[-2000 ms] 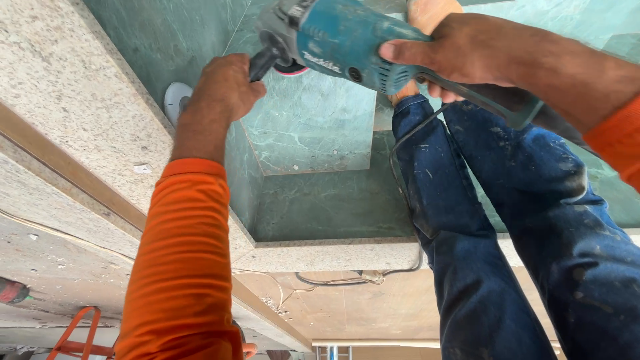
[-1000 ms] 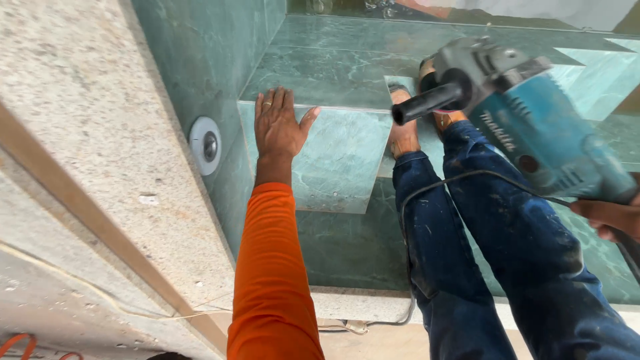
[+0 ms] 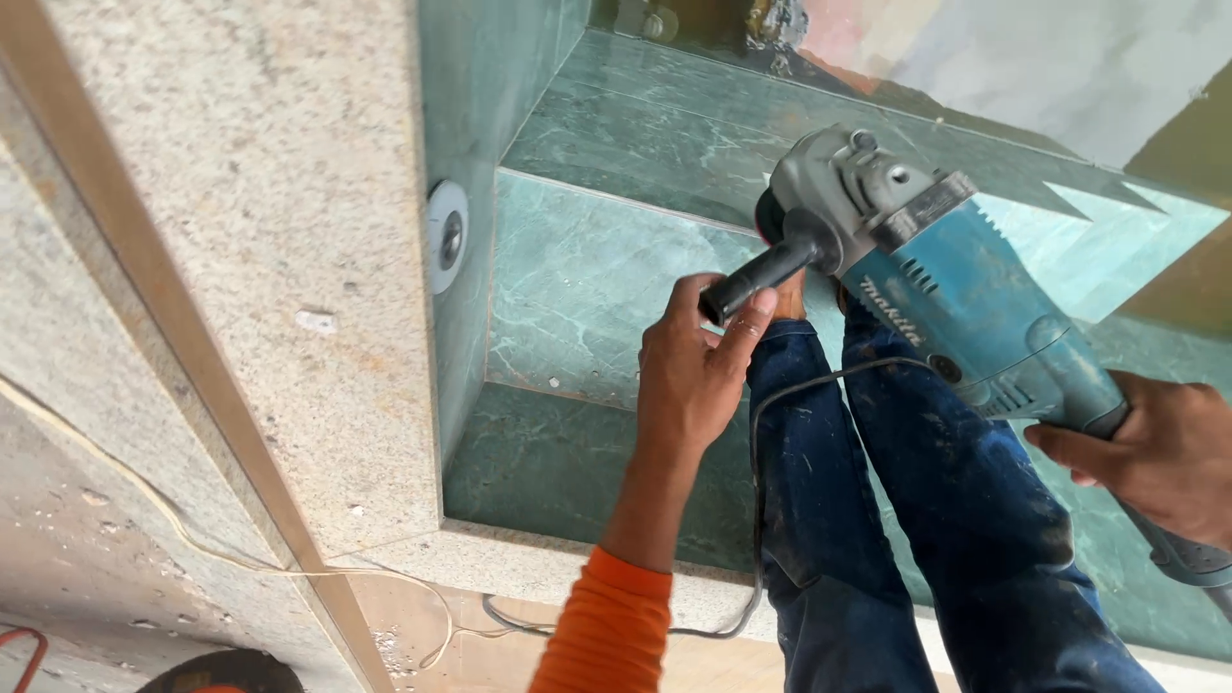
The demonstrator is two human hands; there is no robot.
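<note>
A teal and grey Makita angle grinder (image 3: 972, 279) is held up over my legs, its head pointing to the upper left. My right hand (image 3: 1155, 457) grips the rear handle at the right. My left hand (image 3: 698, 371) has its thumb and fingers around the end of the black side handle (image 3: 756, 281). The disc is mostly hidden behind the grinder's head. Below and left of the tool lies a light green marbled tile step (image 3: 587, 289). A darker green tiled surface (image 3: 558, 472) lies nearer to me.
A speckled granite ledge (image 3: 260, 250) runs along the left. A round white fitting (image 3: 449, 238) sits on the green side wall. The black power cord (image 3: 757, 481) hangs over my jeans (image 3: 962, 500). Water (image 3: 1011, 58) or a reflective wet surface shows at the top.
One second ago my left hand lay flat on the light tile; now it is at the side handle. The grinder has moved left relative to my legs, still in my right hand.
</note>
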